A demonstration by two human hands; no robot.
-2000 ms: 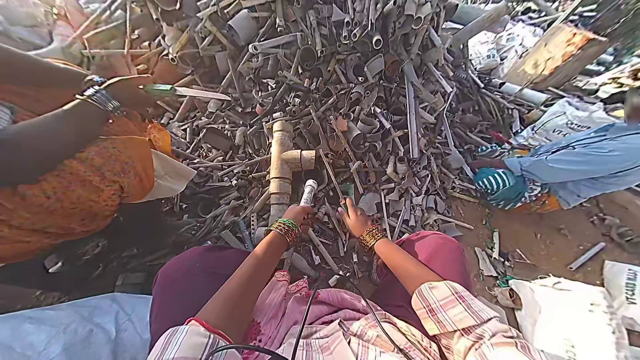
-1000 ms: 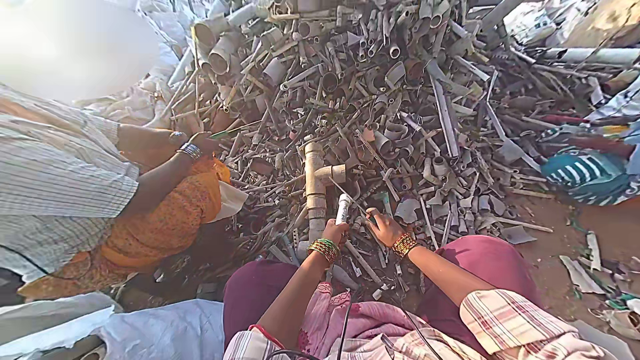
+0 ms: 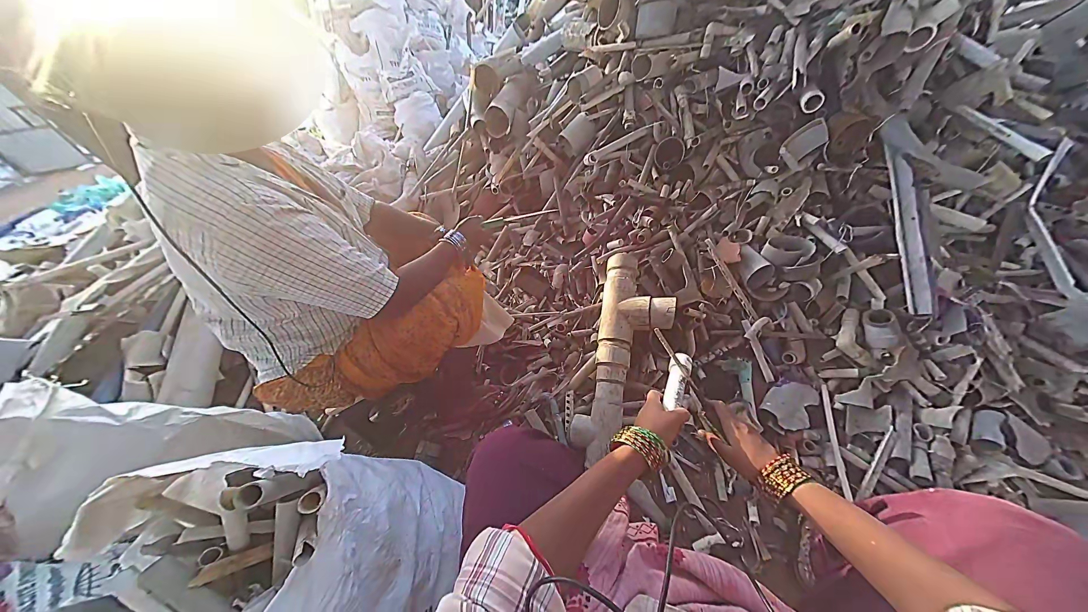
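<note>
My left hand (image 3: pixel 665 418) is closed around a short white plastic pipe (image 3: pixel 677 380), which points up and away from me. Just right of it, my right hand (image 3: pixel 738 442) grips a thin, dark, rod-like tool (image 3: pixel 676 350) that slants up past the pipe; its kind cannot be told. Beyond my left hand lies a larger beige pipe with a tee fitting (image 3: pixel 615 327). Scrap pipe pieces (image 3: pixel 790 255) surround both hands. My right fingers are partly blurred.
A co-worker in a striped shirt (image 3: pixel 272 263) sits at the left, hands over the heap. An open white sack (image 3: pixel 382 518) of pipe pieces stands at the lower left. More white sacks (image 3: pixel 399 76) are behind the heap. A long grey strip (image 3: pixel 908 229) lies at the right.
The view has swung left, bringing the co-worker and the open sack further into sight. My left hand still holds the white pipe, with my right hand close beside it.
</note>
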